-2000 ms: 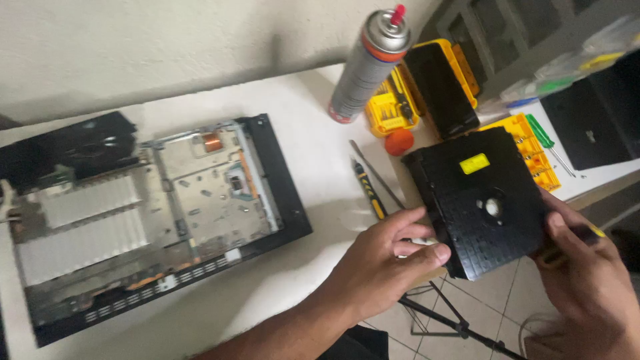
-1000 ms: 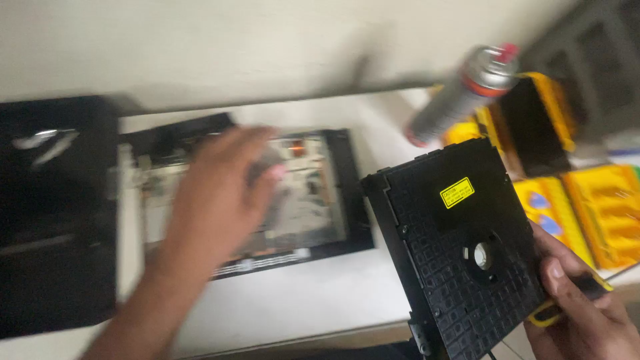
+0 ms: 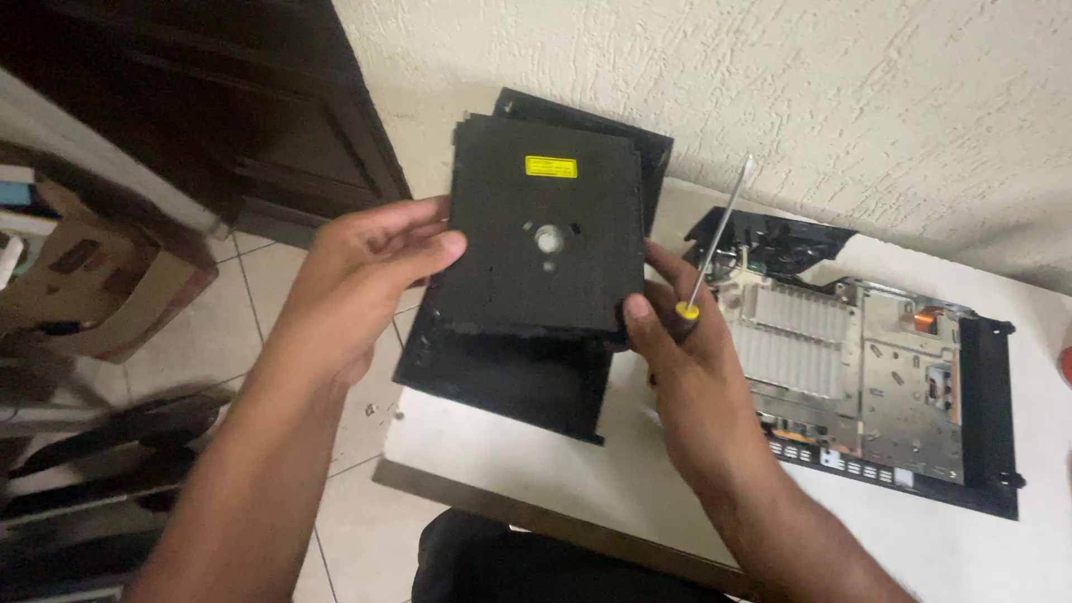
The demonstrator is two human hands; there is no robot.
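Note:
Both hands hold a black optical disc drive (image 3: pixel 511 285) by its opposite sides, above a black cover panel (image 3: pixel 536 389) lying at the table's left end. A yellow label and a round hub show on the drive's face. My left hand (image 3: pixel 360 276) grips its left edge with thumb and fingers. My right hand (image 3: pixel 687 335) grips the lower right edge and also has a screwdriver (image 3: pixel 712 251) tucked in it, its shaft pointing up. To the right lies an opened console chassis (image 3: pixel 909 402) with a metal plate and pale ribbed parts.
The white table (image 3: pixel 519 473) meets a textured wall (image 3: pixel 754 75) at the back. Left of it are a tiled floor, a dark wooden door (image 3: pixel 234 100) and a cardboard box (image 3: pixel 151 293). Part of a red object shows at the right edge.
The view has swung left. My left hand, over the chassis one second ago, is now on the drive's left edge. The drive has moved from the right of the chassis to above the cover panel.

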